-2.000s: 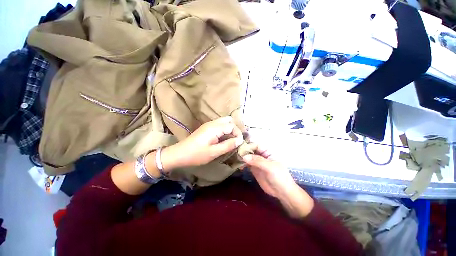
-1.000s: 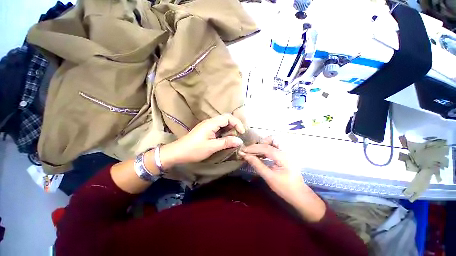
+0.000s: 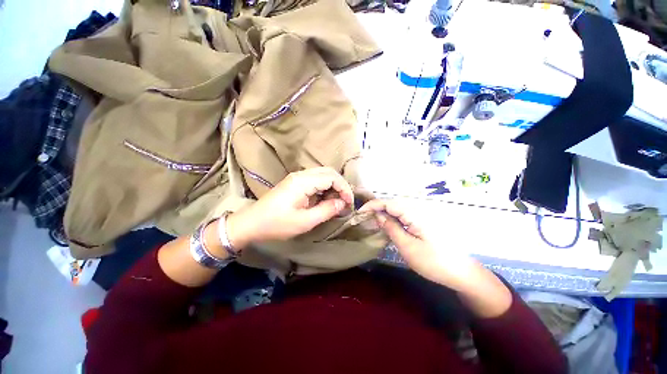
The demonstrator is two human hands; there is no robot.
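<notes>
A khaki jacket (image 3: 292,146) with silvery zippers lies over the left of the table and my lap. My left hand (image 3: 303,204), with bracelets at the wrist, has its fingertips pinched at the edge of the jacket. My right hand (image 3: 420,245) pinches a small folded khaki edge (image 3: 362,219) between thumb and fingers, just right of the left fingertips. What exactly lies between the left fingertips is too small to tell.
The white sewing machine (image 3: 505,95) stands at the upper right with a black cloth band (image 3: 607,80) over it. Snips (image 3: 475,179), a black flat rectangle (image 3: 547,179) and khaki scraps (image 3: 630,237) lie on the table. Plaid garments (image 3: 55,190) lie far left.
My right hand has moved slightly right and down, and more of the khaki edge shows under its fingers. My left hand stays at nearly the same place. The view has shifted slightly.
</notes>
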